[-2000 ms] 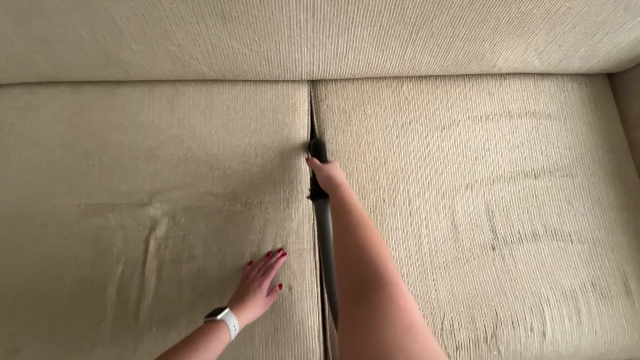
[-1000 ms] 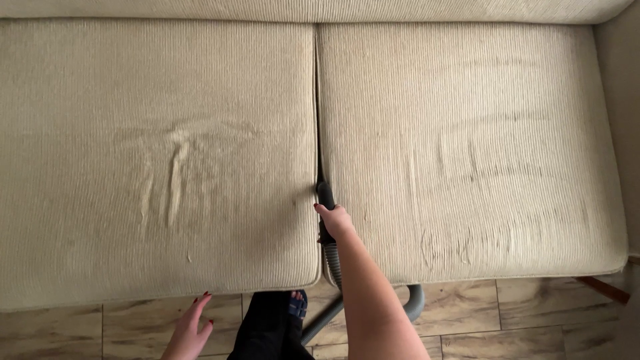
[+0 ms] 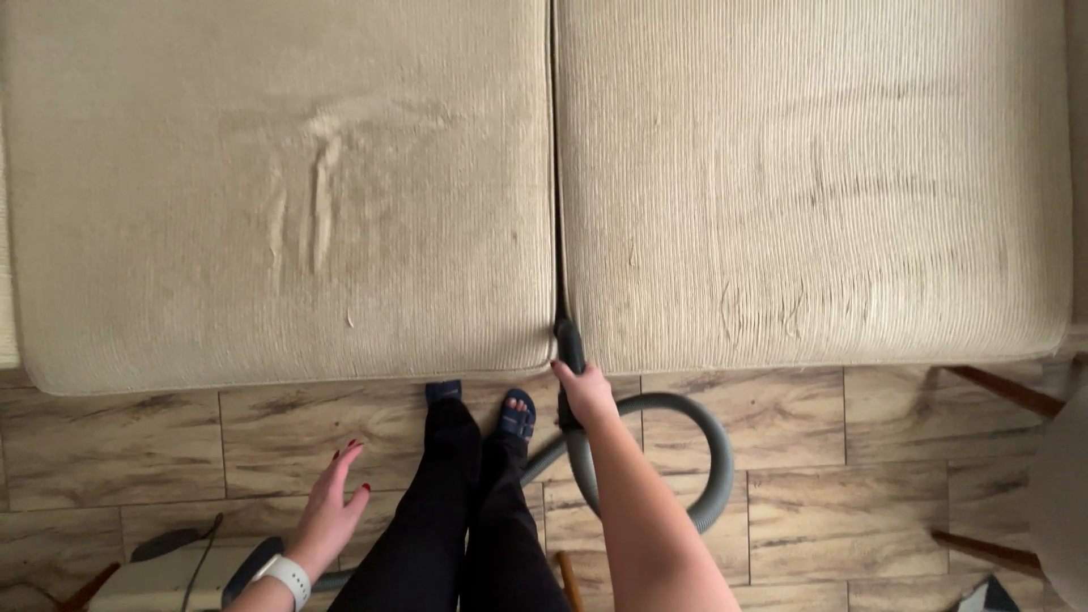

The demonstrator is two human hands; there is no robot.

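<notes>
My right hand (image 3: pixel 586 393) is closed around the black handle of a vacuum cleaner hose (image 3: pixel 569 344), at the front end of the gap (image 3: pixel 557 195) between two beige ribbed sofa cushions. The handle's tip is at the gap; whether a nozzle reaches inside is hidden. From the handle a grey corrugated hose (image 3: pixel 718 459) loops over the floor behind my forearm. My left hand (image 3: pixel 330 514), with a white-banded watch on the wrist, hangs in the air before the left cushion (image 3: pixel 170 212), fingers apart and holding nothing. The right cushion (image 3: pixel 816 187) has creased fabric.
My feet in blue sandals (image 3: pixel 516 415) stand on the wood-look tiled floor (image 3: pixel 799 527) by the sofa's front edge. A pale box-like object (image 3: pixel 149 586) with a dark cord lies at the lower left. Wooden furniture legs (image 3: pixel 1003 391) and a light rounded seat (image 3: pixel 1058 501) are at the right.
My right hand has drawn the vacuum handle along the gap from near the backrest to the cushions' front edge. My left hand has come off the left cushion. The view has shifted toward the floor.
</notes>
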